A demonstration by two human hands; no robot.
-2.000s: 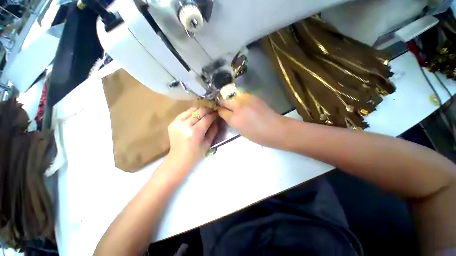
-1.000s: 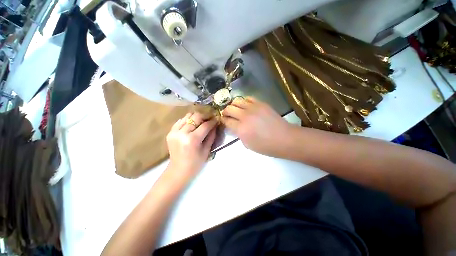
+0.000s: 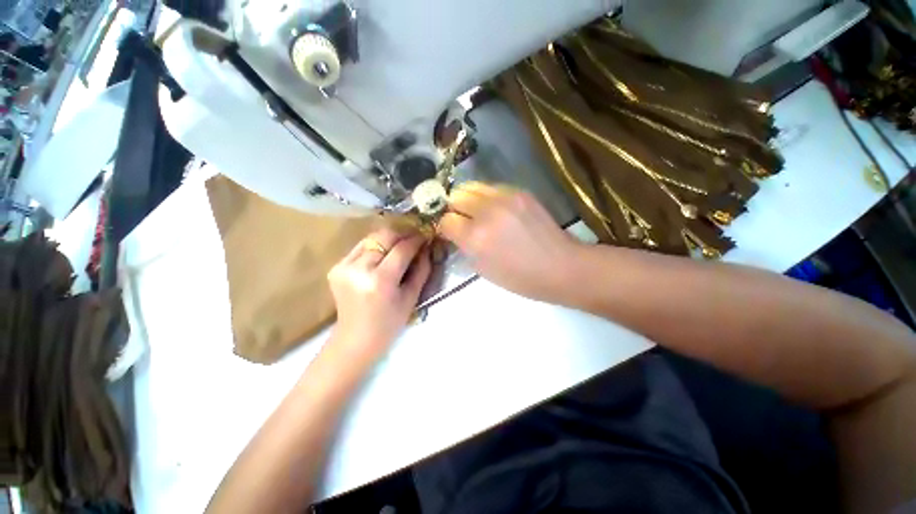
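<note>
A tan-brown fabric panel (image 3: 286, 271) lies flat on the white table, its right end running to the needle area of the sewing machine (image 3: 442, 50). My left hand (image 3: 377, 286) rests on the panel's right end, fingertips holding its edge down near the presser foot. My right hand (image 3: 507, 236) is beside it, with its fingers pinched near the foot. What the right fingertips hold is too small and hidden to tell. A small pale round knob (image 3: 430, 197) sits just above the fingertips. The needle is hidden.
A zipper bundle (image 3: 643, 141) with gold teeth fans out on the right. Stacked dark brown panels (image 3: 60, 381) hang at the left. A dark heap with gold glints (image 3: 889, 95) is at the far right. Blue plastic (image 3: 849, 276) shows below the table at right.
The camera view has shifted slightly, so the machine sits further left. Both hands remain at the foot. The right fingers have shifted slightly beside the pale knob.
</note>
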